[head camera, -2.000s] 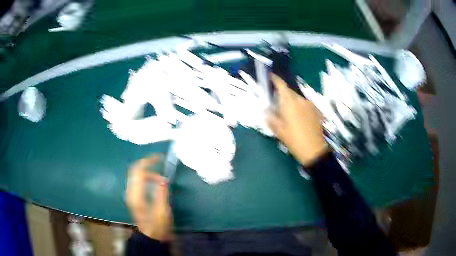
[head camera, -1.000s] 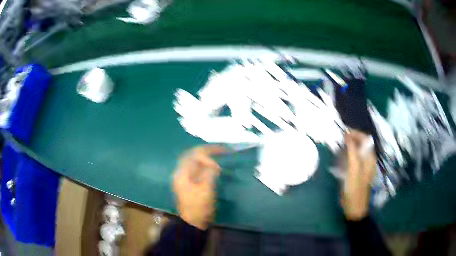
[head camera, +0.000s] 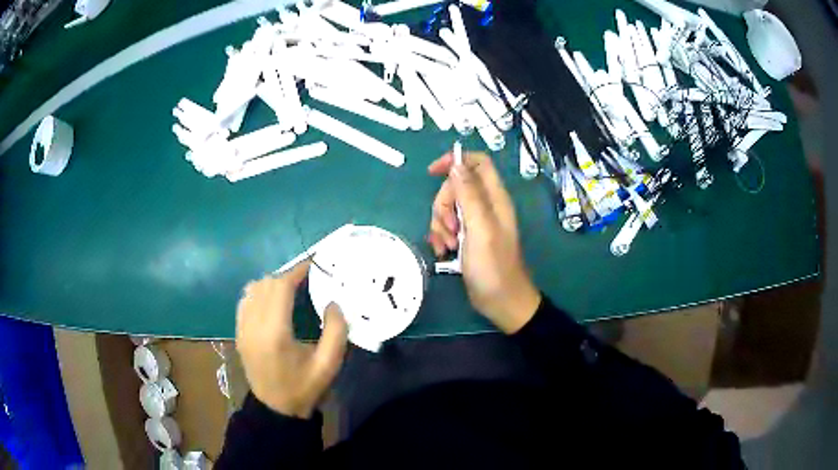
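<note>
A round white housing (head camera: 368, 283) with dark openings in its face lies near the bench's front edge. A flat white stick sticks out at its upper left. My left hand (head camera: 283, 340) is on the housing's left side, thumb on its face and fingers at the stick. My right hand (head camera: 487, 234), to the right of the housing, holds a white stick (head camera: 458, 156) upright between thumb and fingers; its lower end shows at the palm. A thin dark lead lies on the housing's face near my left fingers.
A pile of white sticks (head camera: 354, 138) lies behind. A black cable bundle (head camera: 542, 83) and white sticks with leads (head camera: 643, 83) lie to the right. Single white housings stand at left (head camera: 51, 146) and far right (head camera: 773, 44). A carton (head camera: 110, 386) and blue bin (head camera: 37, 395) are below left.
My right hand has moved from the cable bundle towards the housing and now holds a stick. My left hand has closed in on the housing. The view has shifted and sharpened.
</note>
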